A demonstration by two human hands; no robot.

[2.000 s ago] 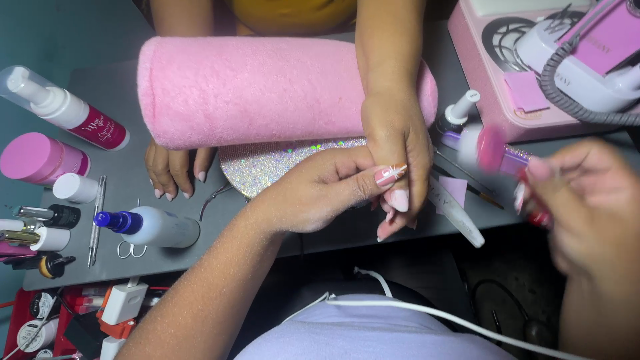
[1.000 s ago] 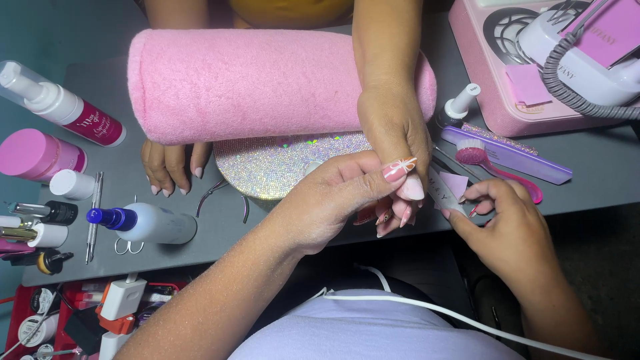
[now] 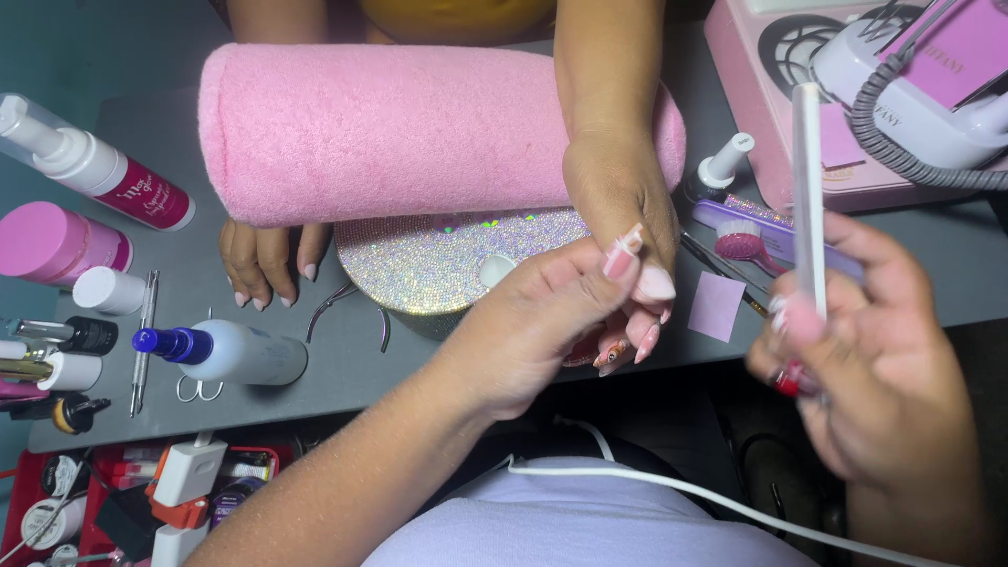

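My left hand (image 3: 543, 315) grips the fingers of another person's hand (image 3: 630, 205), whose forearm rests across a pink towel-covered armrest (image 3: 394, 126). Light pink polish shows on that person's nails. My right hand (image 3: 874, 370), partly blurred, holds a white nail file (image 3: 811, 189) upright at the right. Under the armrest stands a rhinestone-covered round box (image 3: 417, 268). The person's other hand (image 3: 264, 256) lies on the table left of it. A pink nail brush (image 3: 744, 244) and a purple file (image 3: 701, 213) lie beyond my right hand, near a pink paper square (image 3: 715, 305).
A pink nail dust collector (image 3: 756, 118) and a white device with a coiled cord (image 3: 906, 87) occupy the right. At left are a pump bottle (image 3: 102, 169), a pink jar (image 3: 55, 244), a blue-capped bottle (image 3: 244, 354), metal nippers (image 3: 331, 303) and polish bottles. A white cable (image 3: 669, 482) crosses my lap.
My right hand, low by the table edge a second ago, has come up holding the white file. The pink brush, blurred by my right hand two seconds ago, lies on the table.
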